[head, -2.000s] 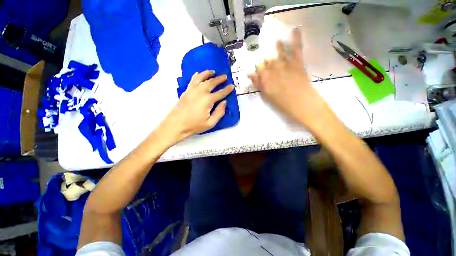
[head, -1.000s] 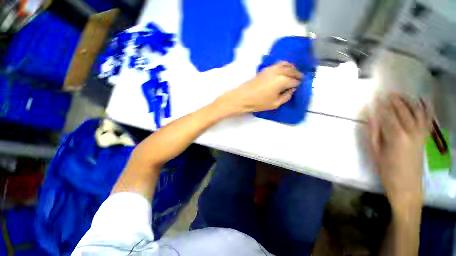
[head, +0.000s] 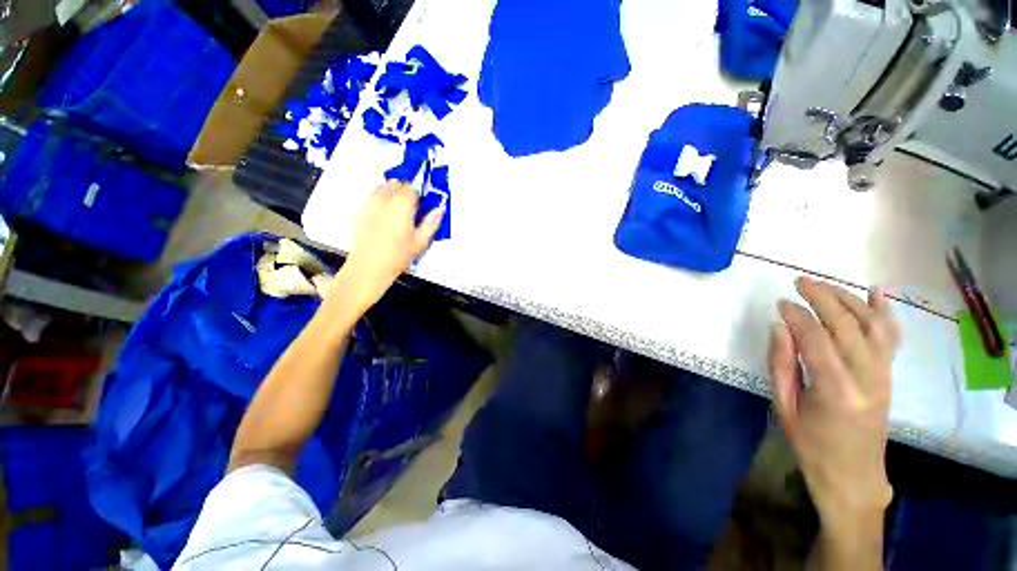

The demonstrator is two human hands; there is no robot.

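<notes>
My left hand is at the table's left edge, its fingertips on the lower part of the heap of blue and white fabric tabs. Whether a tab is pinched between the fingers is not clear. A blue logo panel with white print lies flat on the table beside the machine's needle area, untouched. My right hand is held over the table's front edge, right of the panel, fingers apart and empty.
Stacked blue panels lie at the back. Another blue piece is behind the sewing machine head. Red snips lie on a green pad at right. A cardboard box and a tub of blue pieces are at left.
My left hand has left the blue panel and moved left to the tabs. My right hand has moved away from the machine towards the front edge. The view has turned left.
</notes>
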